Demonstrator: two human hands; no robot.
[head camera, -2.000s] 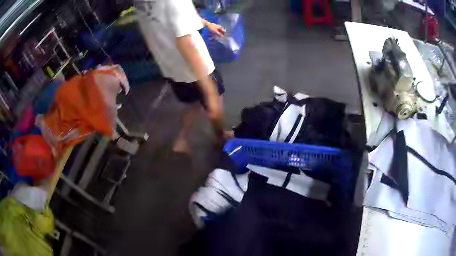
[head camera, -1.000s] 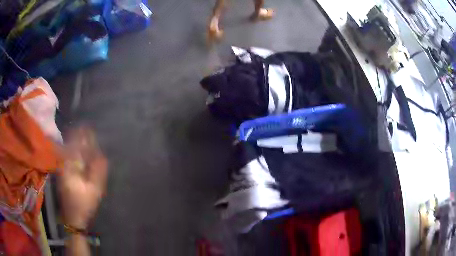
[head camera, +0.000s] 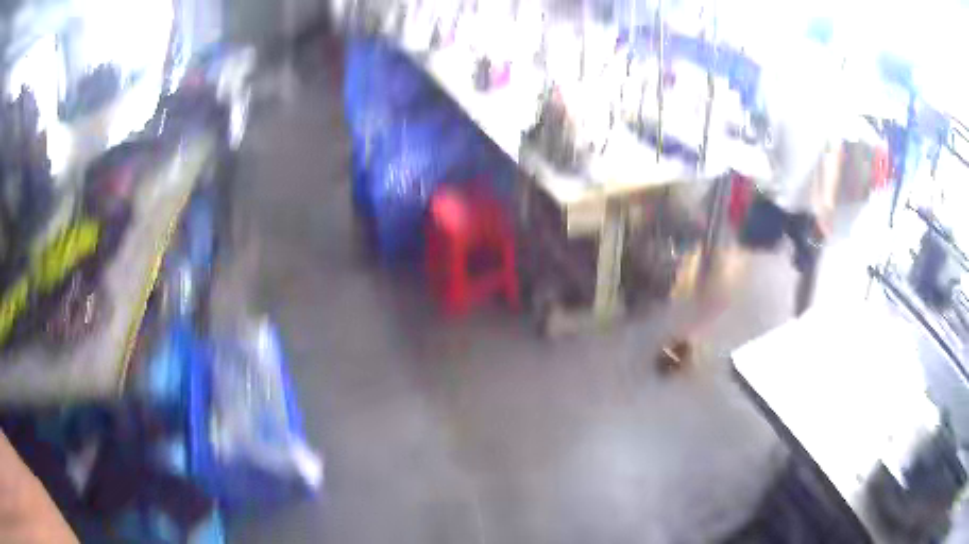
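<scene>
The view is strongly blurred. A strip of bare skin, which looks like part of my left arm, crosses the bottom left corner; no left hand can be made out. My right hand is out of the picture. Nearest in front, a blue bag or crate (head camera: 250, 425) with pale, shiny material lies on the grey floor at lower left. At lower right is a white table (head camera: 839, 393) with a dark blurred shape (head camera: 919, 489) on it, perhaps a sewing machine.
A red stool (head camera: 473, 250) stands by blue containers or covers (head camera: 398, 159) beside a long worktable (head camera: 574, 191). A grey floor aisle (head camera: 319, 234) runs away between this row and a cluttered table (head camera: 149, 266) at left. A small brown thing (head camera: 675, 356) lies on the floor.
The view has swung up from the garment-filled blue crate to the aisle; that crate is out of view. The hand seen at lower left is gone, leaving only a skin strip.
</scene>
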